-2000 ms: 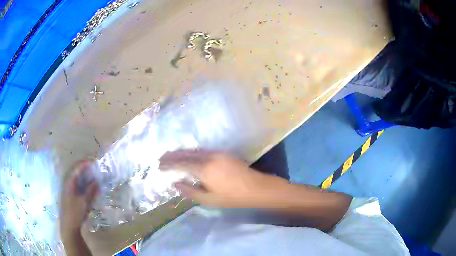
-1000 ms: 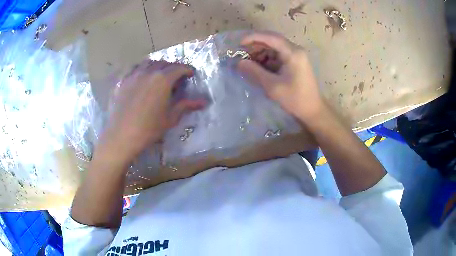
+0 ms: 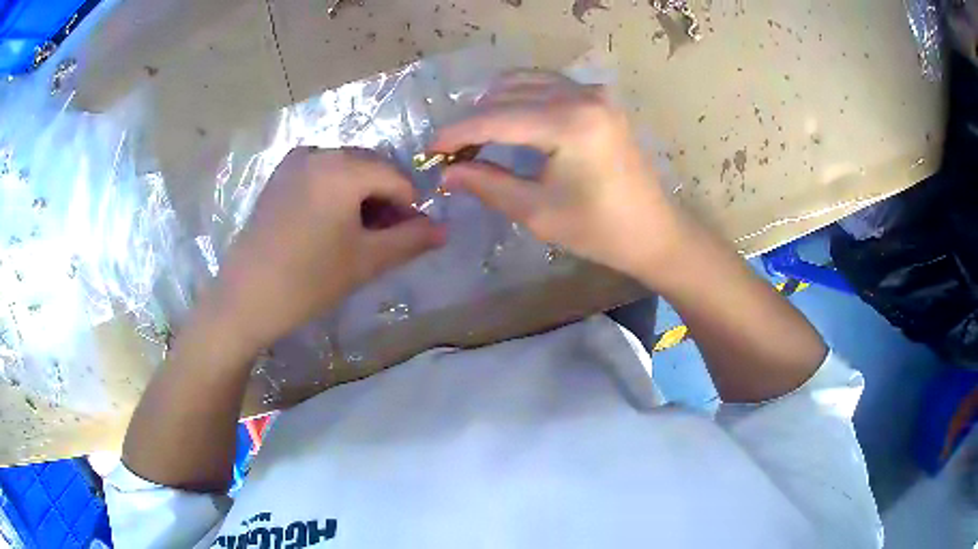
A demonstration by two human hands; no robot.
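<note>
My right hand (image 3: pixel 584 177) pinches a small gold metal piece (image 3: pixel 434 160) between thumb and fingers. My left hand (image 3: pixel 311 236) is just beside it, thumb and fingertips close together; a tiny bright bit shows at them, but whether they grip it is unclear. Both hands are over a clear plastic sheet (image 3: pixel 472 241) lying flat on the cardboard. Small metal pieces (image 3: pixel 394 311) lie on the sheet near its front edge. Part of the sheet is hidden under my hands.
Shiny plastic with metal pieces (image 3: pixel 97 236) covers the bench's left side. The stained cardboard (image 3: pixel 794 118) extends right, with metal pieces (image 3: pixel 676 21) at the top. Blue bins (image 3: pixel 48 504) show at the left corners. Black bags (image 3: pixel 912 257) are beyond the right edge.
My right hand has moved left and slightly down, closer to my left hand, with a metal piece now at its fingertips. The left hand's fingertips have drawn closer together.
</note>
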